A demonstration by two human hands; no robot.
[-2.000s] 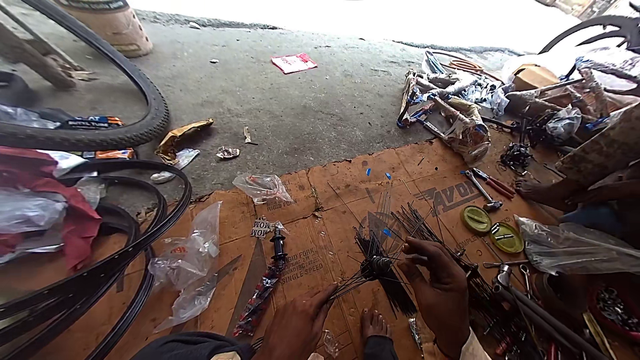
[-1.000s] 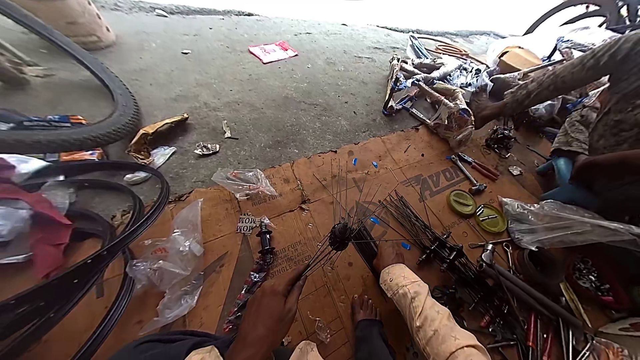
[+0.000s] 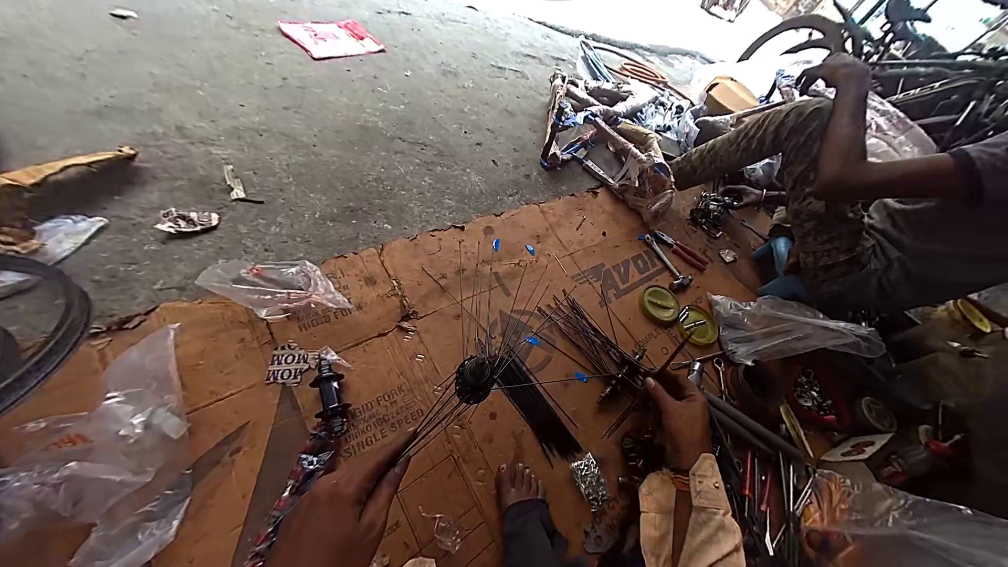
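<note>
My left hand (image 3: 346, 504) grips the gathered ends of several thin wire spokes (image 3: 433, 417) at the lower middle. Those spokes run up to a dark wheel hub (image 3: 476, 378), from which more spokes fan out upward and to the right. My right hand (image 3: 679, 413) is right of the hub, its fingers close around the end of a thin dark piece beside a pile of spokes (image 3: 587, 339); what exactly it holds is unclear. A bundle of black spokes (image 3: 543, 413) lies on the cardboard (image 3: 441, 480) below the hub. A second hub (image 3: 329, 386) stands left, near patterned wrapping.
Hammer (image 3: 669, 264), red-handled pliers (image 3: 683, 250) and yellow-green lids (image 3: 660, 305) lie right of the spokes. Clear plastic bags (image 3: 795, 327) lie at both sides. A co-worker (image 3: 882, 197) sits at the right, near wrapped frame parts (image 3: 614, 134). Pipes and tools crowd the lower right.
My right hand has moved right, away from the hub, to beside the spoke pile. The left hand keeps its hold on the spokes. The co-worker's raised arm shows now. The view has shifted right.
</note>
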